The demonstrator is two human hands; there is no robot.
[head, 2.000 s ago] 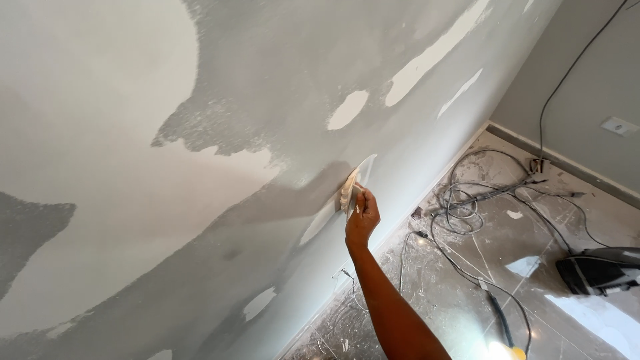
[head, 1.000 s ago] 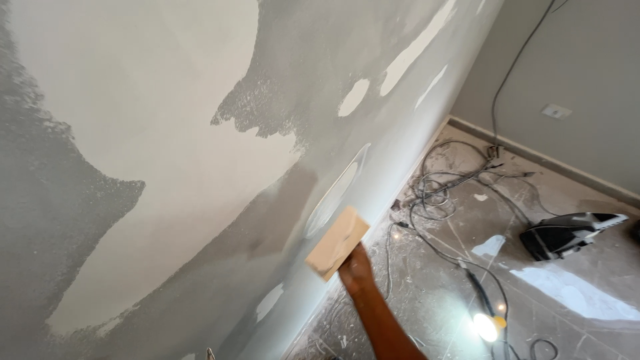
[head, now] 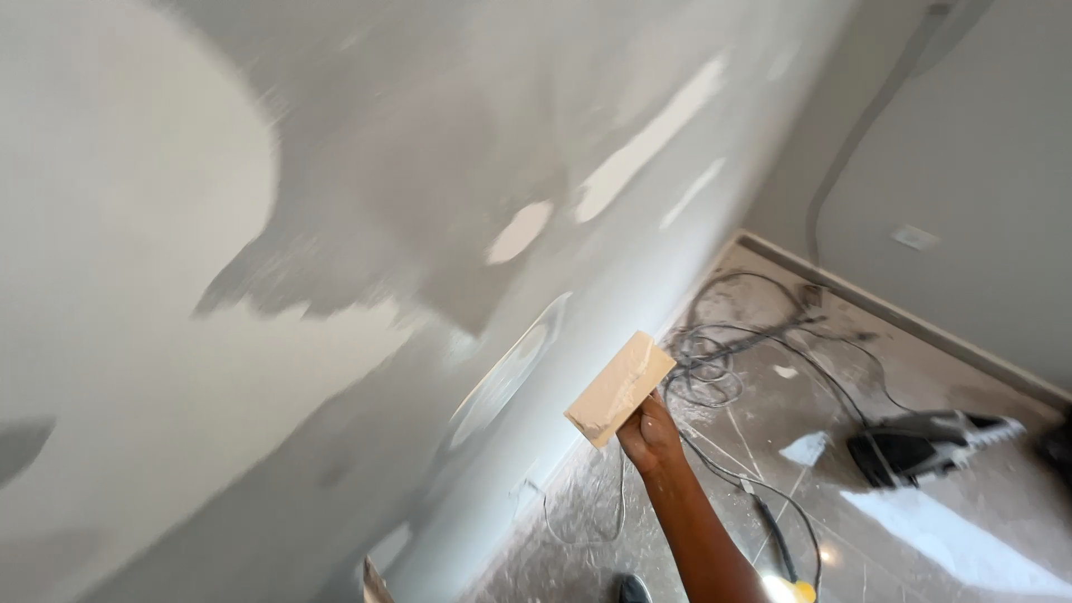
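Observation:
My right hand (head: 651,431) grips the near edge of a beige rectangular filling blade (head: 621,388) with a smear of pale filler across its face. The blade is held beside the grey wall (head: 394,494), over the line where wall and floor meet. Left of it, an oval of wet-looking filler (head: 507,385) shows on the wall. Pale filler patches (head: 521,232) lie higher up. My left hand is not in view; the tip of a thin, filler-stained object (head: 375,579) shows at the bottom edge, and what holds it is hidden.
Tangled cables (head: 712,360) lie on the dusty floor near the corner. A black and grey appliance (head: 913,444) stands at the right. A lit lamp with a yellow part (head: 791,589) is at the bottom, near a dark shoe (head: 634,588). A socket plate (head: 915,237) is on the far wall.
Two seconds ago the blade was against the wall, seen nearly edge-on, at the oval patch. It has come away from there, and its broad face now shows.

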